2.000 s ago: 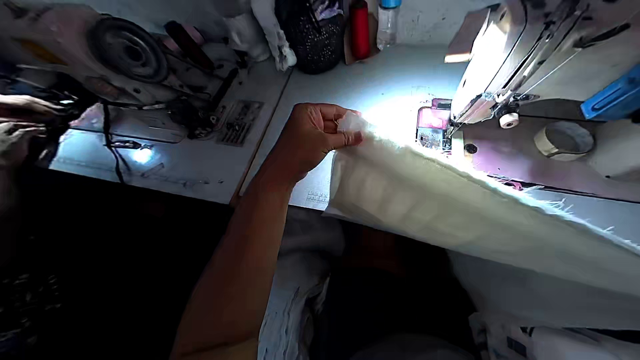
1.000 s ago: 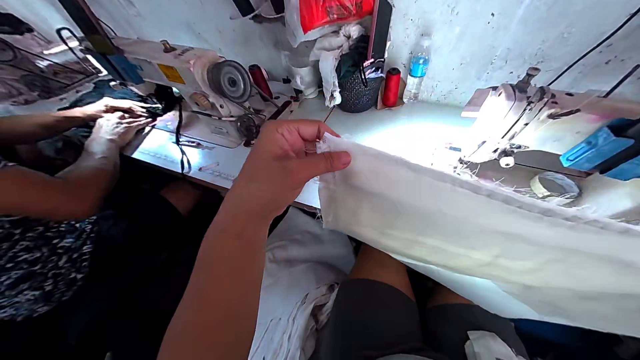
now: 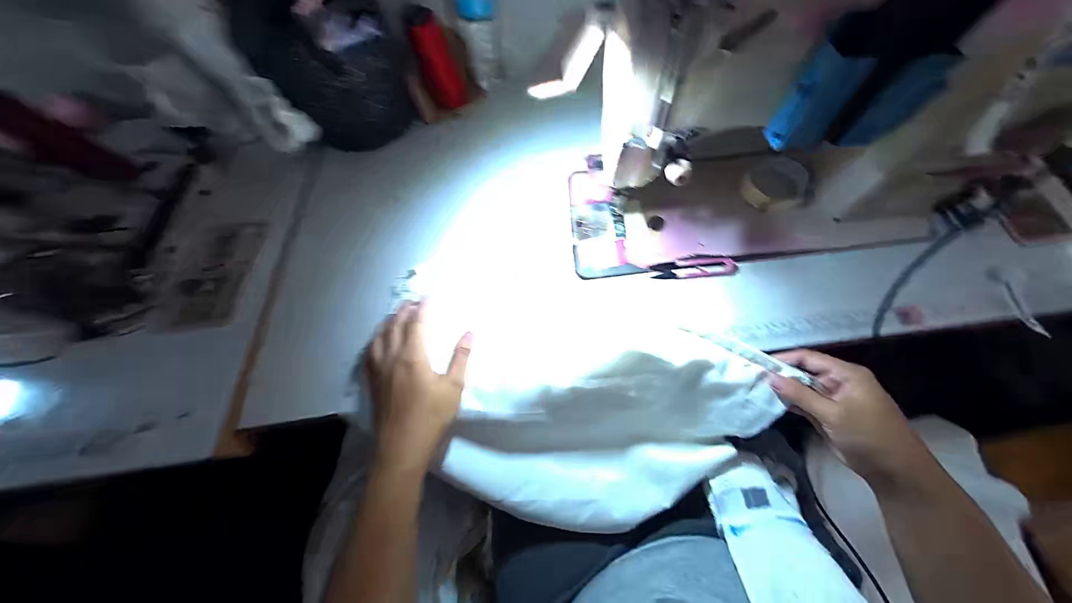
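White fabric [image 3: 586, 486] lies over the front edge of the sewing table and droops toward my lap, partly washed out by the lamp's glare. My left hand [image 3: 414, 377] rests on its left end, thumb spread from the fingers. At the right, my right hand [image 3: 829, 398] pinches the fabric's corner between thumb and fingers. Beyond the cloth stands a sewing machine's needle and presser foot area [image 3: 624, 188]. Pink-handled thread snips [image 3: 695, 267] lie just in front of the machine's bed.
A roll of tape [image 3: 775, 182] sits on the machine bed. A blue object [image 3: 863, 92] is on the machine. At the back are a dark basket [image 3: 347, 84], a red thread cone [image 3: 438, 63] and a bottle [image 3: 479, 38]. Another machine's plate [image 3: 218, 272] is at left.
My right hand has come into view, holding the fabric's right part. The fabric, raised in my left hand one second ago, is now lower over the table edge. The view has tilted down.
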